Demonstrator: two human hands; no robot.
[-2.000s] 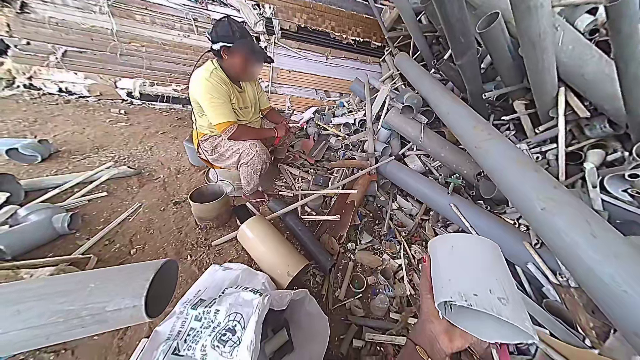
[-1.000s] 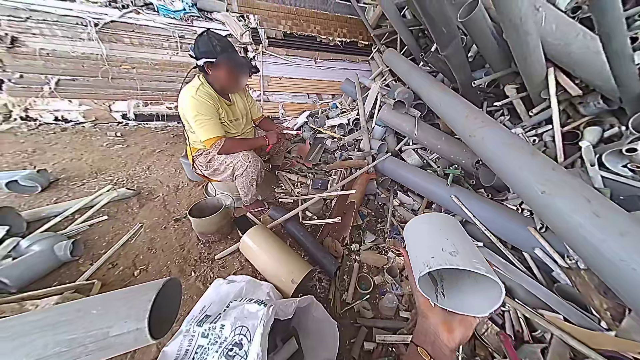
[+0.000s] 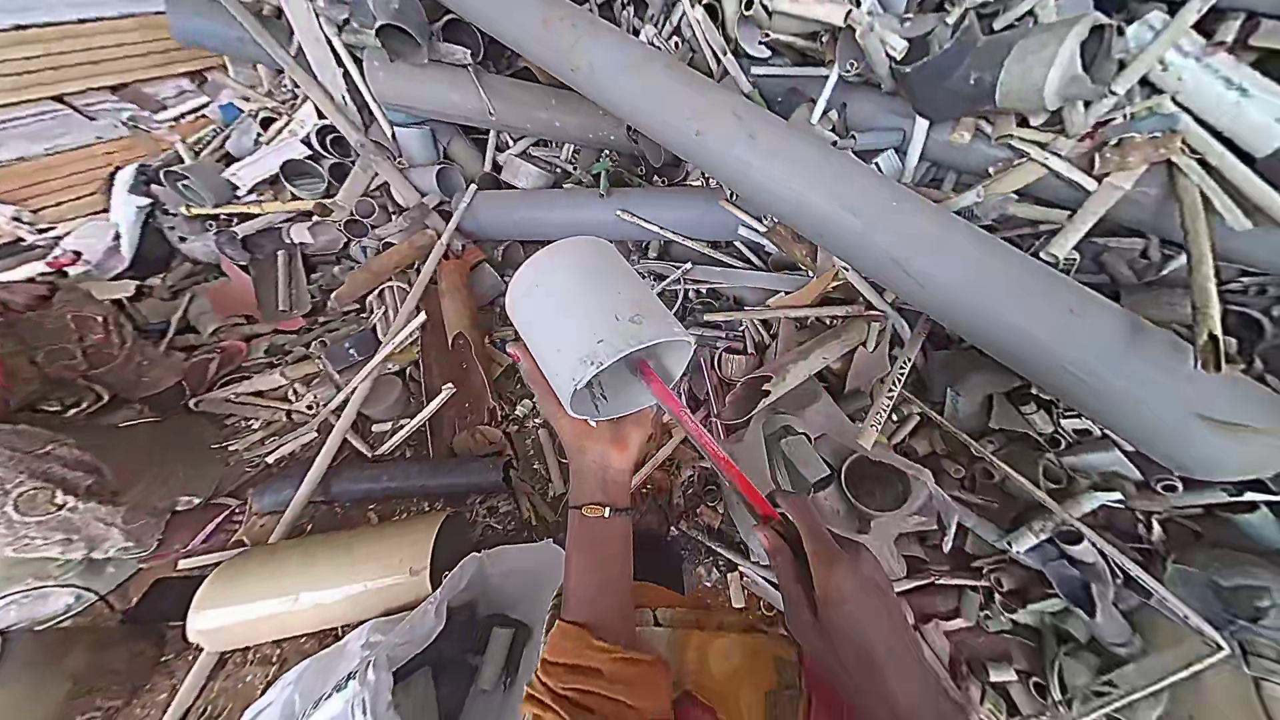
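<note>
A short light-grey plastic pipe section [image 3: 590, 310] rests in my left hand [image 3: 600, 435], which grips it from below, its open end tilted toward me. My right hand [image 3: 815, 560] is closed around the dark handle end of a slim red tool [image 3: 705, 440]. The tool's far tip reaches into the open end of the pipe section; whether it touches the inner wall I cannot tell. What kind of tool it is does not show plainly.
A long grey pipe [image 3: 800, 190] slants over a heap of pipe scraps. A cream pipe section [image 3: 320, 580] lies at lower left, beside a white sack [image 3: 370, 650] holding pieces. A thin stick [image 3: 370, 380] leans across the scraps. Stacked long strips [image 3: 90, 130] are at upper left.
My right hand has come into view with the red tool, its tip now in the pipe section. My left hand still holds that section. The view has swung closer onto the heap.
</note>
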